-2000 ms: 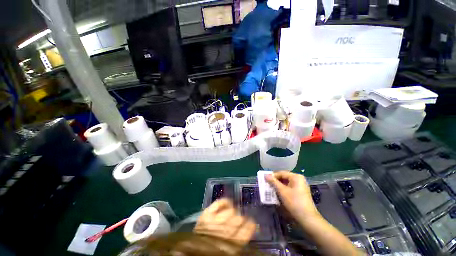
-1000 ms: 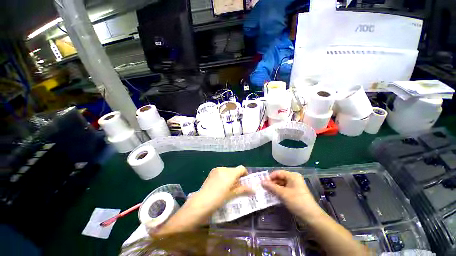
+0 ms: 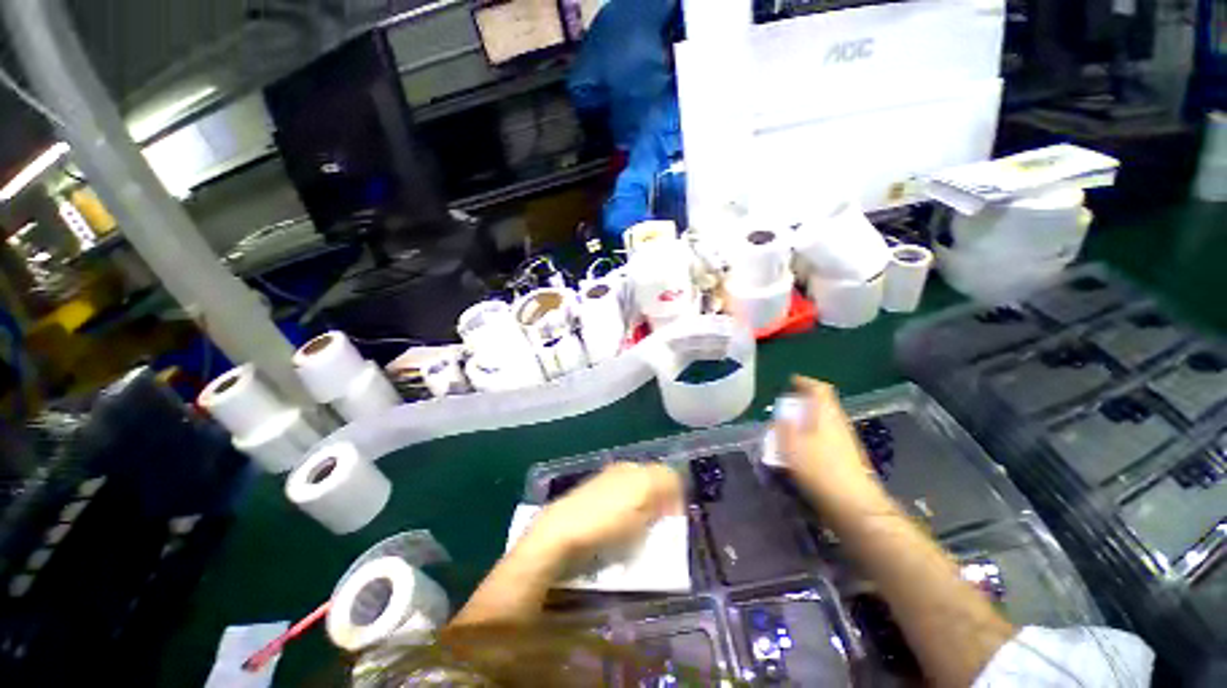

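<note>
My left hand (image 3: 612,513) is blurred and closed over a white label strip (image 3: 659,558), which hangs over the near-left pockets of the tray. My right hand (image 3: 811,437) is at the back of the tray, with a small white label (image 3: 778,433) at its fingertips. The clear blister tray (image 3: 807,593) holds dark phone-like slabs (image 3: 756,520) with camera lenses at one corner. My hands and the strip hide parts of several pockets. The label roll in use (image 3: 384,601) stands left of my left forearm.
Stacked filled trays (image 3: 1076,390) lie at right. A translucent liner (image 3: 518,410) curves across the bench to a loop (image 3: 709,390). Spare rolls (image 3: 337,487) stand at left, more at the back. A red pen (image 3: 285,637) lies on paper (image 3: 246,656). A white AOC panel (image 3: 848,121) and a person in blue (image 3: 630,81) are behind.
My hands held the strip together one second ago. They are now apart: my right hand has moved away with a label, and the strip stays with my left. The camera view has shifted and tilted.
</note>
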